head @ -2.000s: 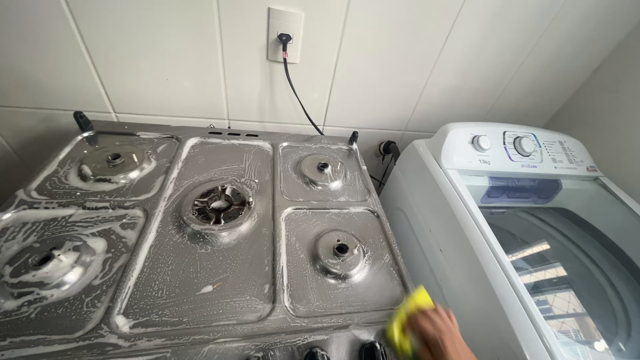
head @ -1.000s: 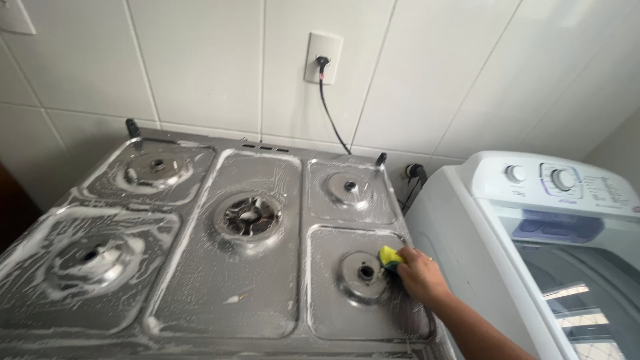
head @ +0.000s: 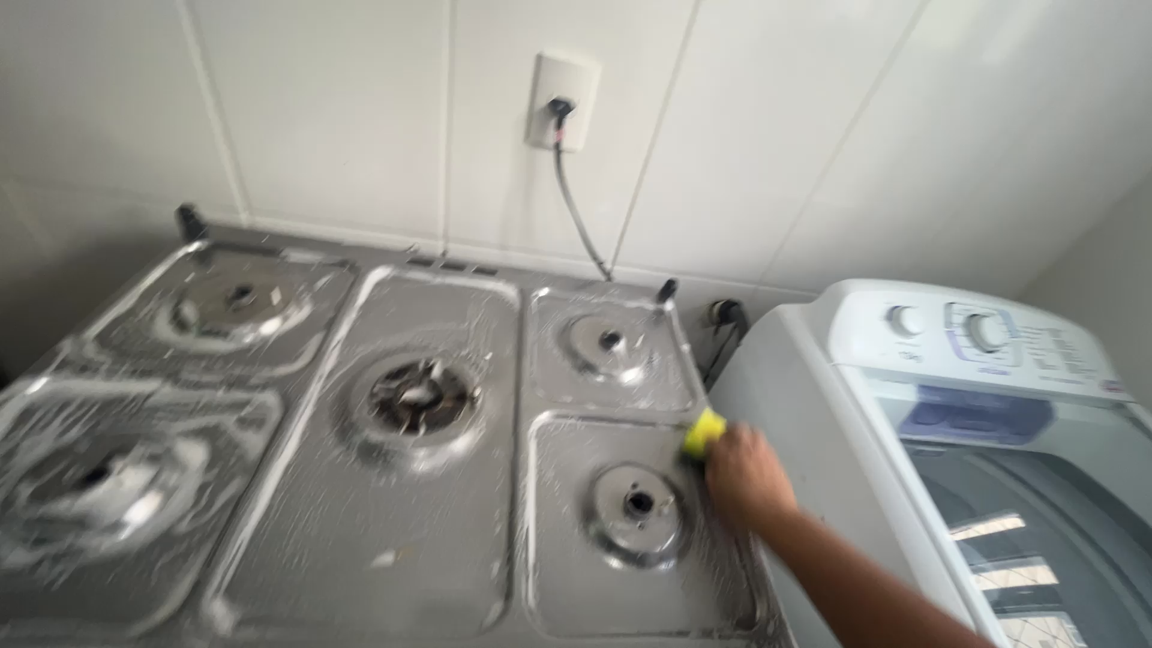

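My right hand (head: 749,477) is closed around a yellow and green sponge (head: 704,436), which touches the right edge of the stainless steel stovetop (head: 450,540), near the upper right corner of the front right recess. White soap suds streak the steel, thickest around the burner seat (head: 112,495) at the front left. Just left of the hand is the front right burner seat (head: 637,508), bare of its cap. The central burner (head: 423,396) has an open ring with dark gaps. My left hand is out of view.
A white top-loading washing machine (head: 810,423) stands close along the stove's right side. Behind the stove is a tiled wall with an outlet (head: 564,99) and a plugged-in cord (head: 576,211). Black hinge posts (head: 191,221) rise at the stove's back corners.
My right hand with the sponge was at the stove's front right edge, then beside the front right burner seat, and is now farther back along the right edge. The view has shifted.
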